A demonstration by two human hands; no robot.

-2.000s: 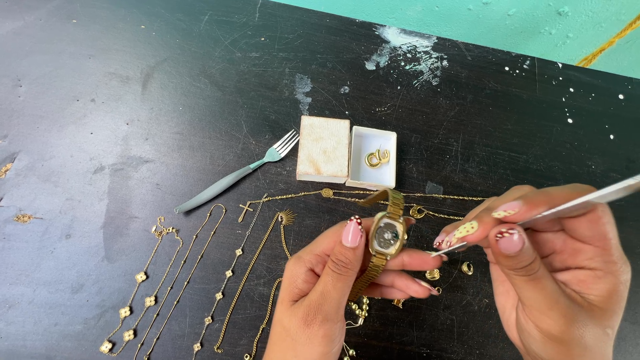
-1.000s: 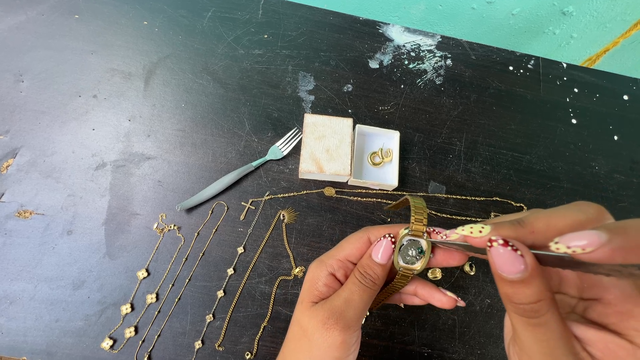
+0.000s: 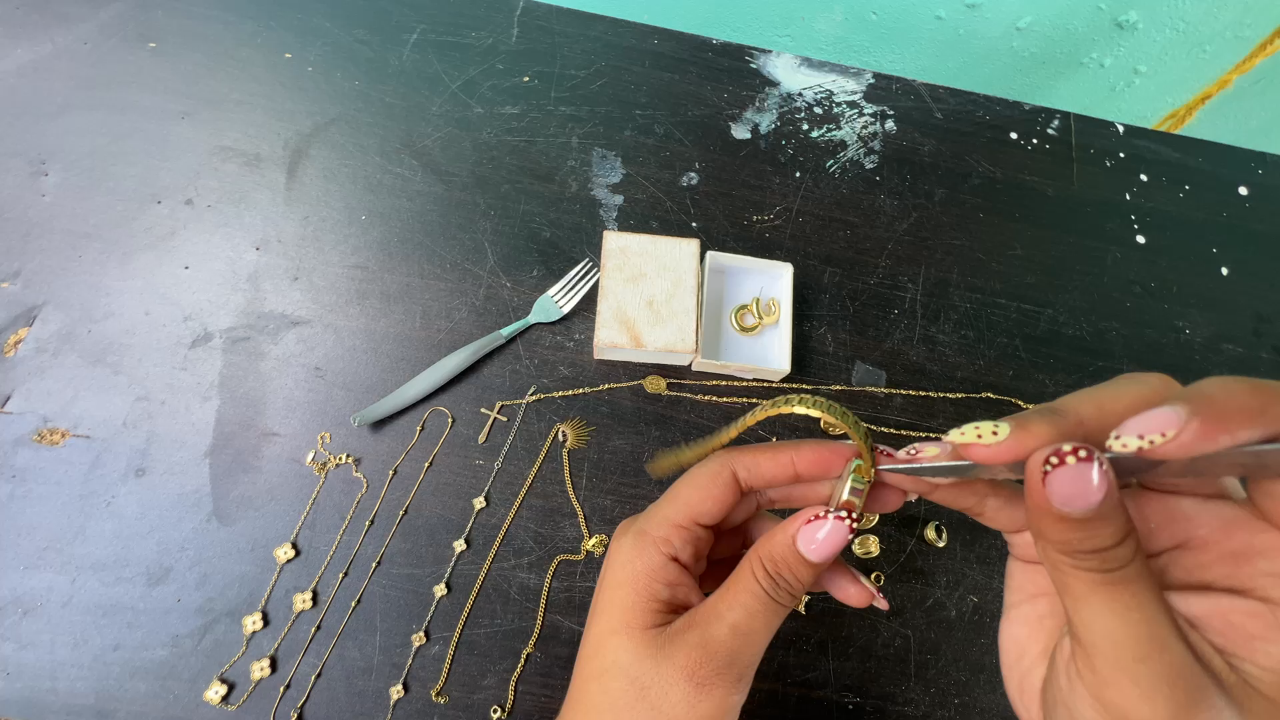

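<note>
My left hand (image 3: 710, 570) grips a gold-coloured wristwatch (image 3: 852, 488) by its case, thumb in front and fingers behind. The case is seen edge-on, its dial out of sight, and the metal band arches up and to the left. My right hand (image 3: 1130, 540) pinches a thin flat metal tool (image 3: 940, 468). Its tip meets the watch at the right side of the case; the exact contact is hidden by fingers. Several small gold-coloured earrings (image 3: 935, 533) lie on the table beside and below my left fingers.
Gold-coloured necklaces (image 3: 375, 550) lie spread at the lower left. A long chain with a cross pendant (image 3: 492, 422) runs behind my hands. Beyond are a fork (image 3: 440, 377), a box lid (image 3: 648, 297) and an open white box (image 3: 708, 325) holding earrings (image 3: 754, 314).
My left hand has turned the watch from dial showing to edge-on. The tool, apart from the watch two seconds ago, now has its tip at the case.
</note>
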